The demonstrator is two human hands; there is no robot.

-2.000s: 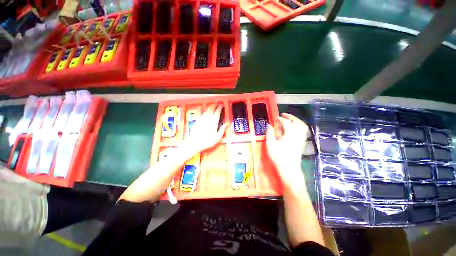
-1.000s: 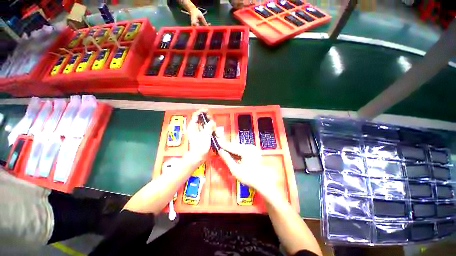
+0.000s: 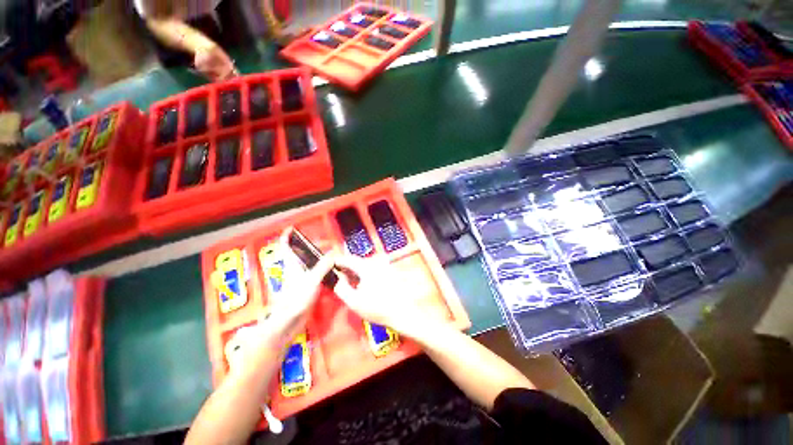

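Note:
The red phone tray (image 3: 326,342) lies in front of me. My left hand (image 3: 291,291) holds a dark phone (image 3: 306,250) tilted above the tray's middle. My right hand (image 3: 372,285) touches the phone's lower end with its fingers. Two black keypad phones (image 3: 386,228) lie face up in the tray's upper right pockets. Yellow phone bodies with blue rectangles (image 3: 230,281) lie in the left and lower pockets, some partly hidden by my hands and forearms.
A clear blister tray (image 3: 600,235) with black covers is at the right, with loose black pieces (image 3: 448,228) beside it. Stacked red trays (image 3: 239,187) stand behind. A tray of translucent strips (image 3: 87,356) is at left. A person's hand (image 3: 215,63) is at the back. A cardboard box (image 3: 643,374) is below right.
The view has swung to the right. My hands have come together over the tray since the first frame, and the dark phone now shows more of its face between them.

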